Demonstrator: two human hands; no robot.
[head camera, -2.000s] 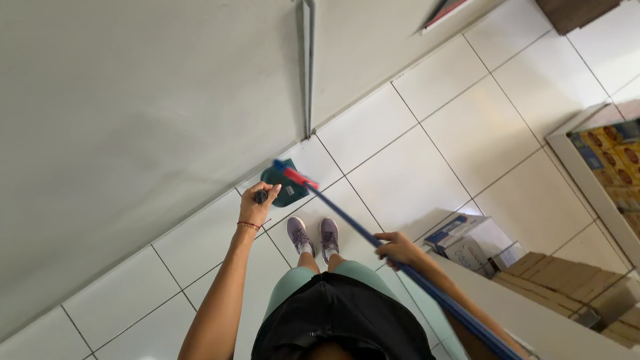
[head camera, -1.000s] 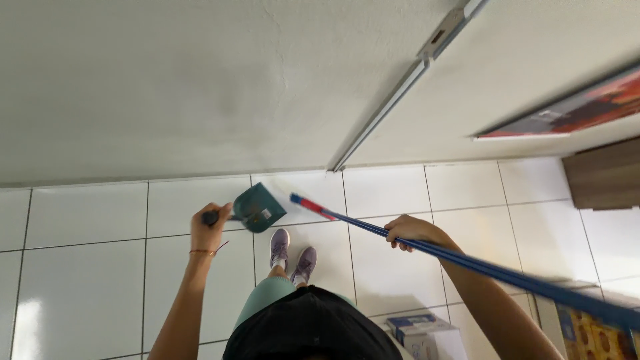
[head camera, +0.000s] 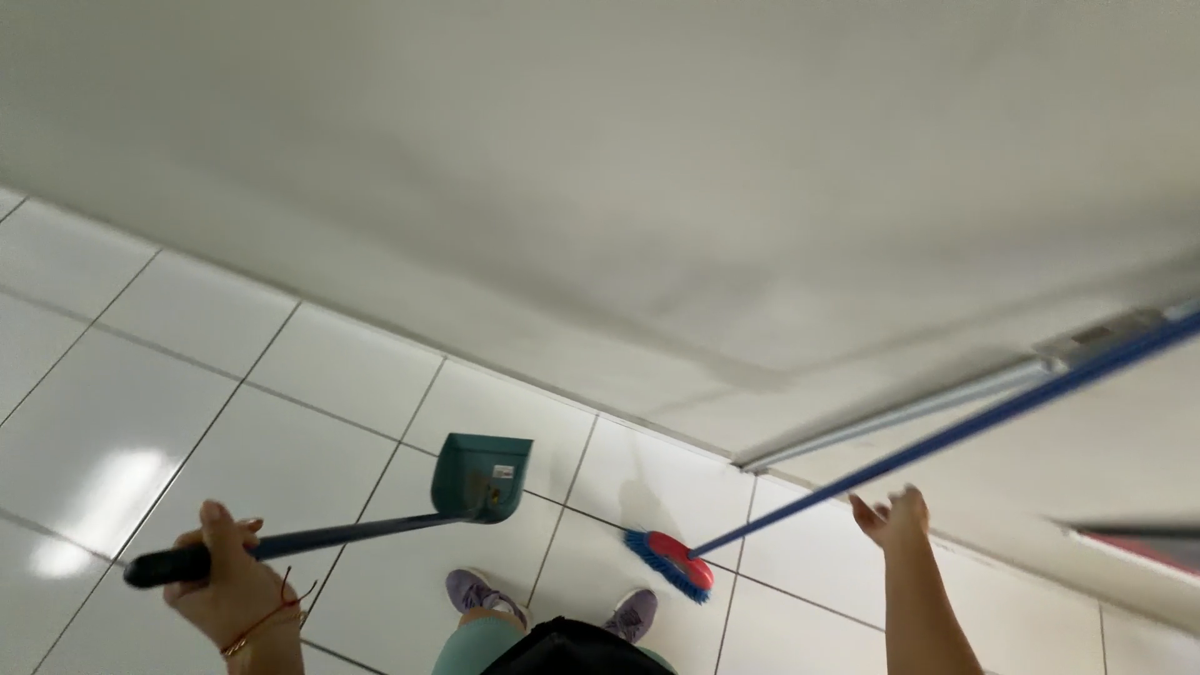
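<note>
My left hand (head camera: 220, 572) is closed around the black grip of a long-handled dustpan. The green dustpan pan (head camera: 482, 476) has a small sticker and a little debris in it, and hangs in front of my feet. Beside my right shoe, at its right, is the broom head (head camera: 670, 562), red with blue bristles. Its blue broom handle (head camera: 937, 443) slants up to the right edge of the view. My right hand (head camera: 892, 516) lies just below that handle, fingers apart, with a gap visible between hand and handle.
A pale wall (head camera: 562, 187) runs diagonally across the view, meeting the white tiled floor (head camera: 347, 375). A metal strip (head camera: 900, 412) crosses the wall near the broom handle. A dark, red-edged panel (head camera: 1139, 548) is at the right. Purple shoes (head camera: 478, 592) stand on the tiles.
My right hand held the broom handle earlier; now its fingers are off it. The broom head has moved away from the dustpan, to the right. The view has turned.
</note>
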